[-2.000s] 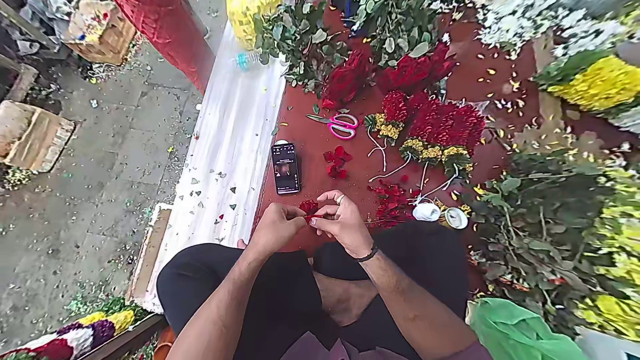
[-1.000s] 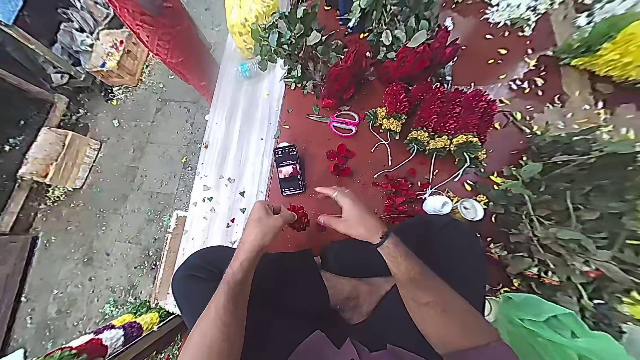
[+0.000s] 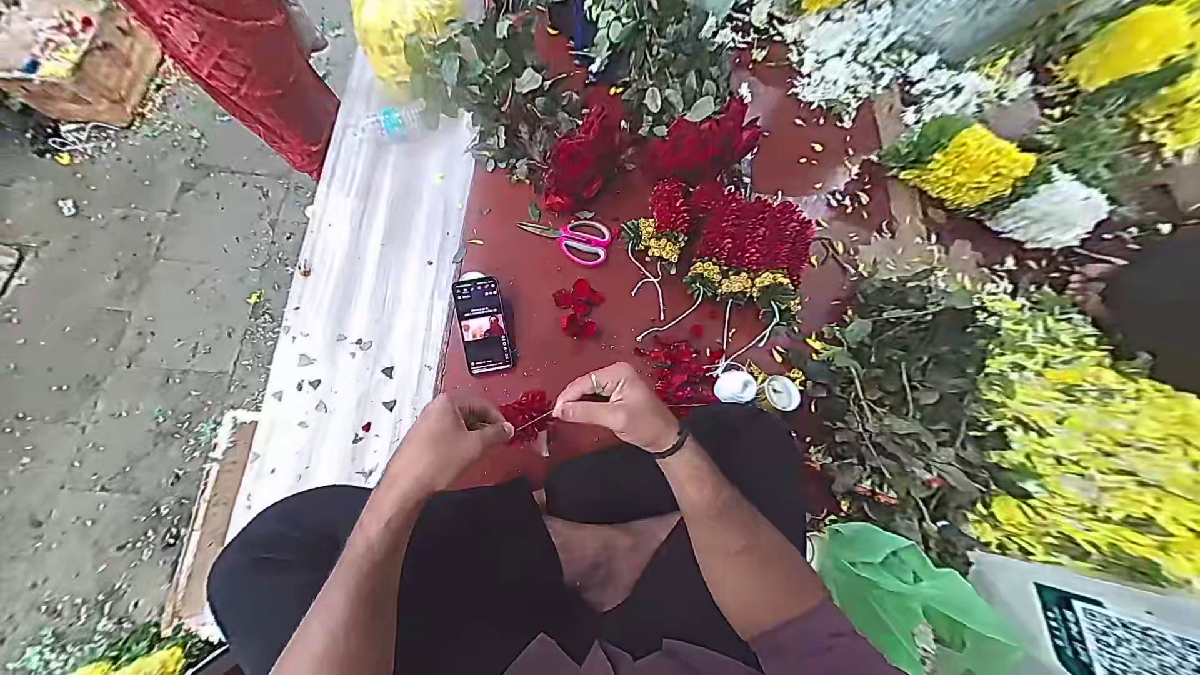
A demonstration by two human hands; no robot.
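Observation:
My left hand [image 3: 457, 433] pinches the left end of a thin thread [image 3: 537, 422]; my right hand [image 3: 614, 405], wearing a ring, pinches its other end. A bunch of red petals [image 3: 526, 412] lies between my hands, beside the thread. Ahead of them, a smartphone [image 3: 485, 324] and small red flowers [image 3: 577, 307] rest on the red surface. Pink-handled scissors [image 3: 583, 242] lie farther off with their blades parted. Red flower garland pieces [image 3: 755, 234] with yellow blooms and white strings are to the right. Two thread spools [image 3: 735, 385] stand near loose red petals [image 3: 680, 367].
Leafy stems [image 3: 900, 403] and yellow flowers [image 3: 1097, 450] fill the right side, above a green plastic bag [image 3: 914, 591]. Red roses [image 3: 586, 155] and green foliage lie at the far side. A white cloth [image 3: 366, 281] runs along the left edge; a red wrapped pole [image 3: 248, 75] stands beyond.
One second ago my hands were apart with the right fingers spread; now they are closer, with a thread stretched between them. The view has shifted somewhat.

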